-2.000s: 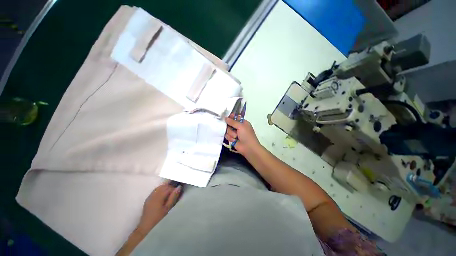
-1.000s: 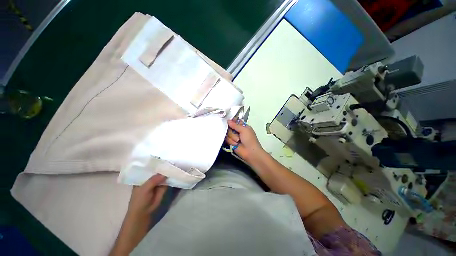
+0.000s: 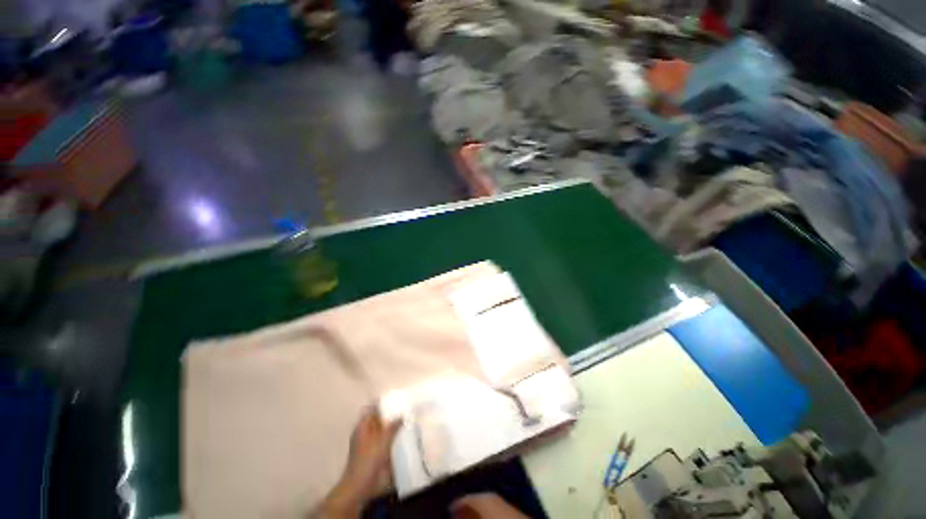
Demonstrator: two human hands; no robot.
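The pale pink-beige garment piece [image 3: 274,405] lies on the green table [image 3: 548,243], blurred. The white pocketing [image 3: 508,335] with small strips shows at its right end, and a white flap is turned over toward me. My left hand [image 3: 368,456] holds the flap's left edge between thumb and fingers. My right hand [image 3: 487,507] is cut off by the bottom edge; only a blurred part shows and its fingers cannot be made out. The blue-handled thread snips [image 3: 617,462] lie on the white machine table, right of the garment.
A bottle with yellow-green liquid [image 3: 313,272] is on the green table beyond the garment. The machine head [image 3: 721,487] is at lower right, beside a blue sheet [image 3: 746,380]. Grey garment heaps [image 3: 548,91] and tubs lie past the table's far right edge.
The view has tilted up to show the room. The snips have left my right hand and lie on the white table. My right hand has dropped to the bottom edge.
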